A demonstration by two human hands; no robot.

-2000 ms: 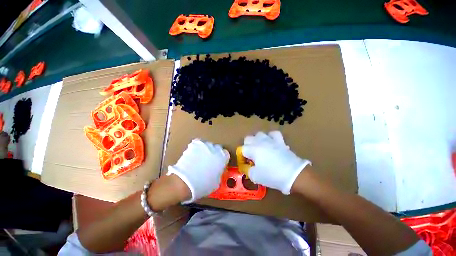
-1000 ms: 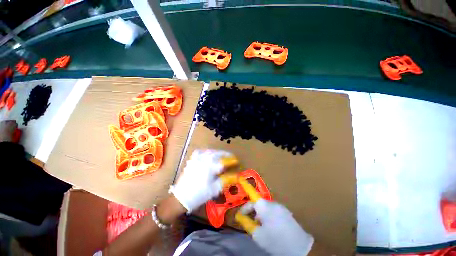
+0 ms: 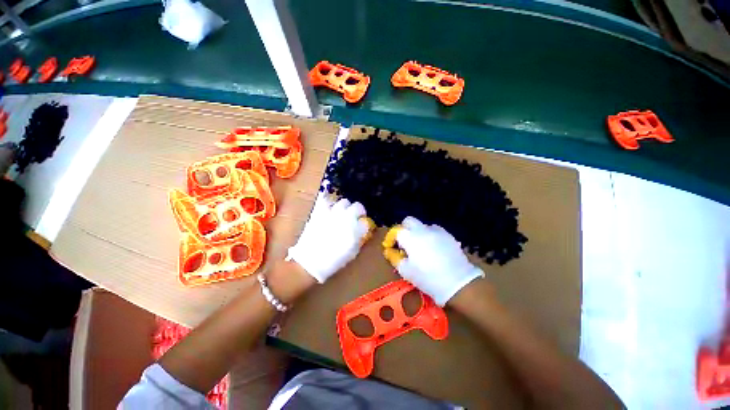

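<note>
An orange-red controller shell (image 3: 370, 340) lies on the brown cardboard work mat (image 3: 552, 320) nearest me, horns toward me, with no hand holding it. A large heap of tiny black rubber pads (image 3: 432, 188) lies on the mat's far part. My left hand (image 3: 330, 240), in a white glove with yellow fingertips, is at the heap's near left edge, fingers bent together. My right hand (image 3: 432, 260), gloved the same, is at the heap's near edge, just beyond the shell, its thumb and fingers curled close. Whether either hand pinches a pad is too small to tell.
Several orange shells (image 3: 220, 255) lie overlapped on the cardboard side sheet (image 3: 104, 232). The green conveyor belt (image 3: 512, 88) carries spaced shells and a whitish crumpled lump (image 3: 190, 22). An open carton (image 3: 112, 352) with packed shells is below left. Another person's dark sleeve (image 3: 32, 280) is at far left.
My hands have left the shell and moved out to the near edge of the pad heap. The shell now lies alone on the mat. The camera view has shifted somewhat.
</note>
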